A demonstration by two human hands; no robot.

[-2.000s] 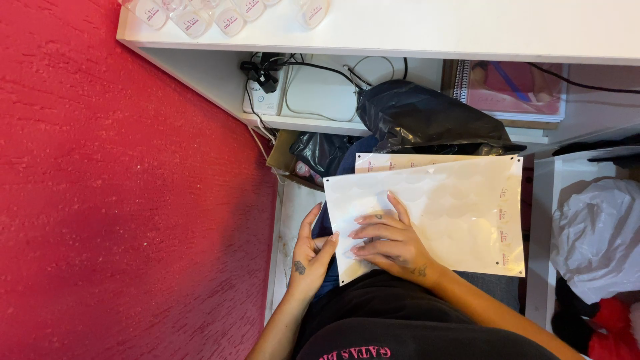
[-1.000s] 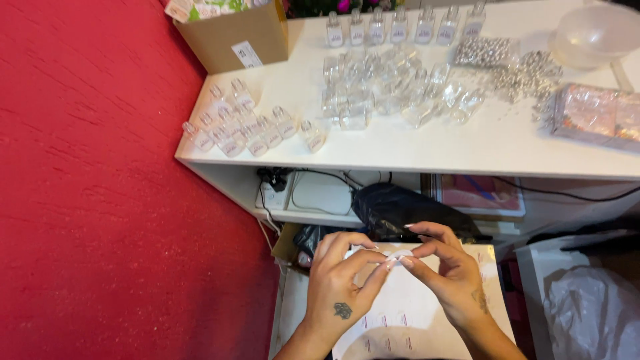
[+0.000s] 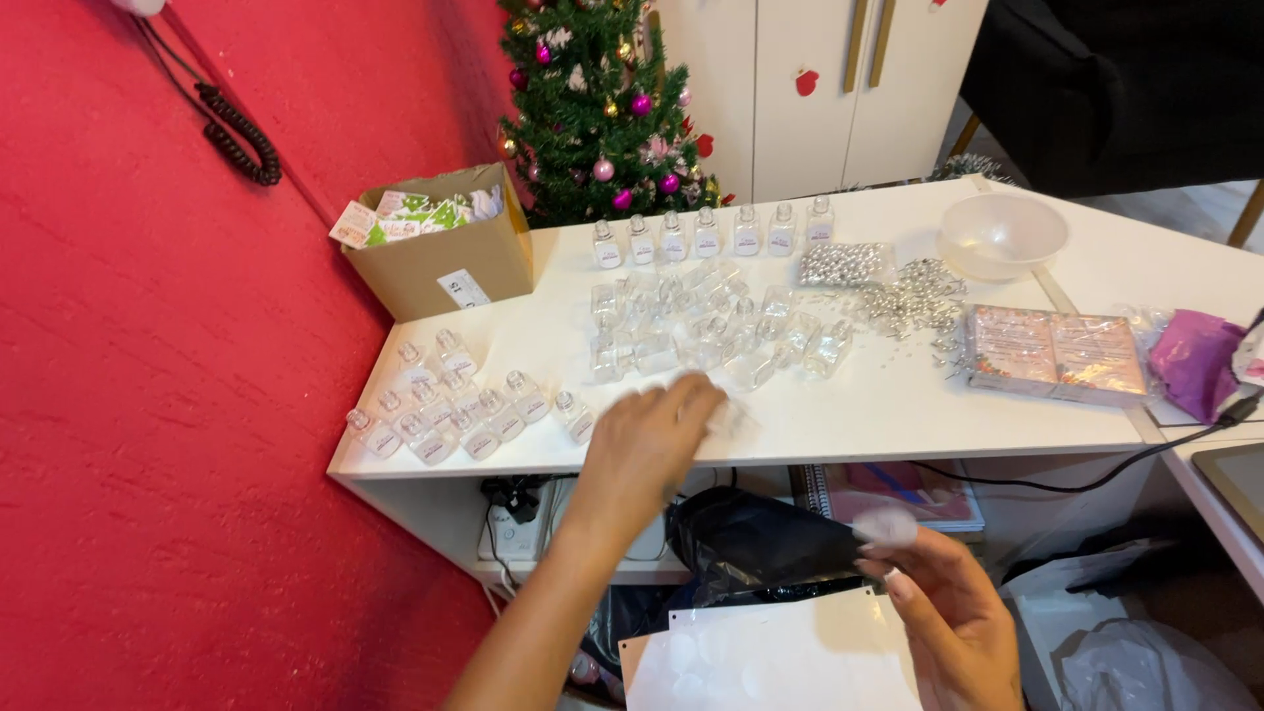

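My left hand (image 3: 647, 449) is over the front edge of the white table, blurred, its fingers on a small clear bottle (image 3: 731, 423). In my right hand (image 3: 948, 607), a small round whitish sticker (image 3: 886, 526) is pinched at the fingertips, above the sheets. White sheets (image 3: 780, 657) lie on my lap. Beyond my left hand, clear bottles without visible labels (image 3: 706, 341) lie in a heap. Labelled bottles (image 3: 474, 434) stand in a group to the left, one (image 3: 574, 417) apart from them, and a row of labelled bottles (image 3: 706, 235) stands at the back.
A cardboard box (image 3: 454, 267) of printed cards stands at the back left. Right of the bottles are a bag of silvery beads (image 3: 846, 265), loose silvery pieces (image 3: 913, 299), a plastic bowl (image 3: 1002, 237) and wrapped printed packs (image 3: 1052, 354). A black cable (image 3: 1047, 487) hangs along the front edge.
My hands, together over the sheet one second ago, are now apart: the left has reached onto the table among the bottles, the right holds the sticker. The view has tilted up.
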